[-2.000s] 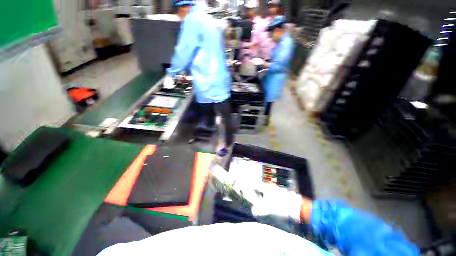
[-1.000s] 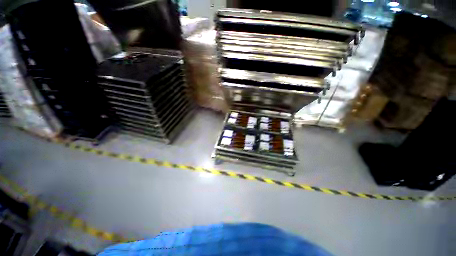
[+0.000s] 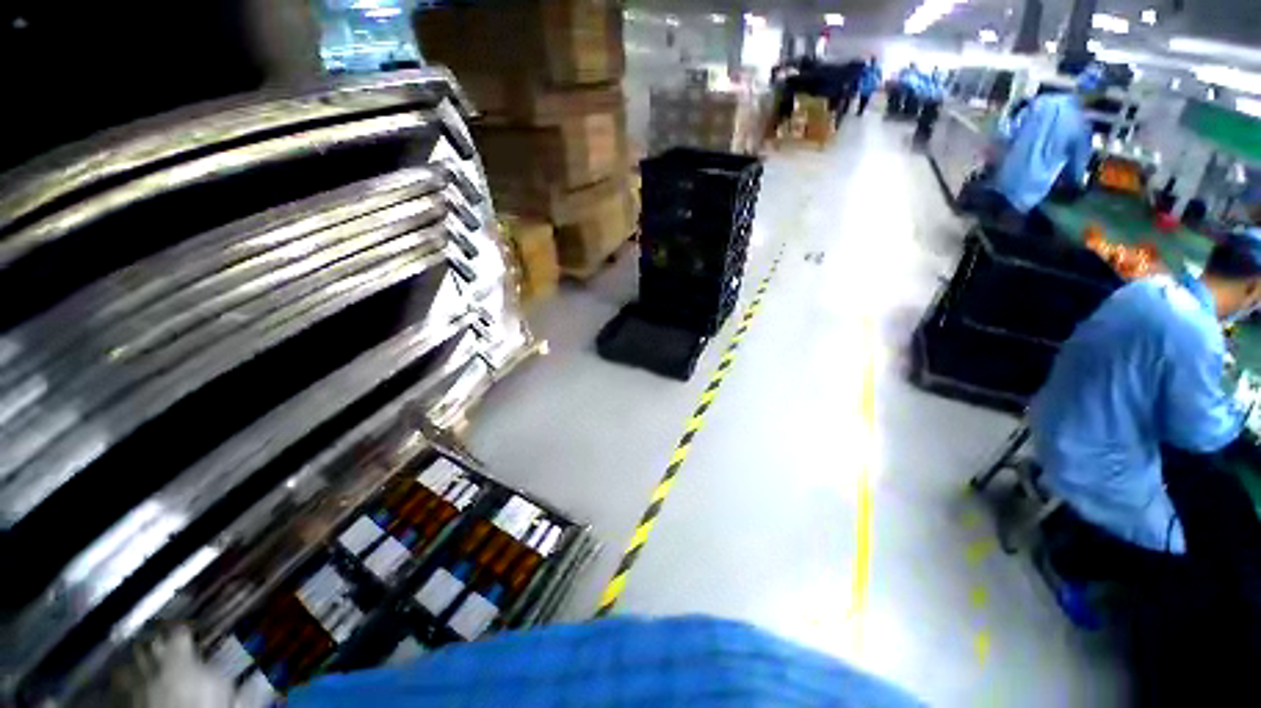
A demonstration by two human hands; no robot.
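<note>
A low metal-framed platform holds several assembled boards point(image 3: 450, 553) with white plates and orange-brown parts, at the lower left. Beside and above it stands a tall stack of metal-edged racks or frames point(image 3: 263, 235) with dark gaps between. My left hand point(image 3: 177, 674), in a pale glove, is blurred and cut off at the bottom left, by the foot of the stack. Whether it touches or holds anything cannot be told. My right hand is out of the picture.
Cardboard boxes point(image 3: 553, 125) stand behind the racks. Stacked black crates point(image 3: 696, 235) stand by the yellow-black floor line point(image 3: 678, 457). At the right are black bins point(image 3: 1016, 311) and a seated person in a blue smock point(image 3: 1127, 408); another person point(image 3: 1044, 145) is farther back.
The view has swung right from the bench, past the racks, and down the aisle. The racks and boards are now larger and at the left. A gloved hand has appeared at lower left.
</note>
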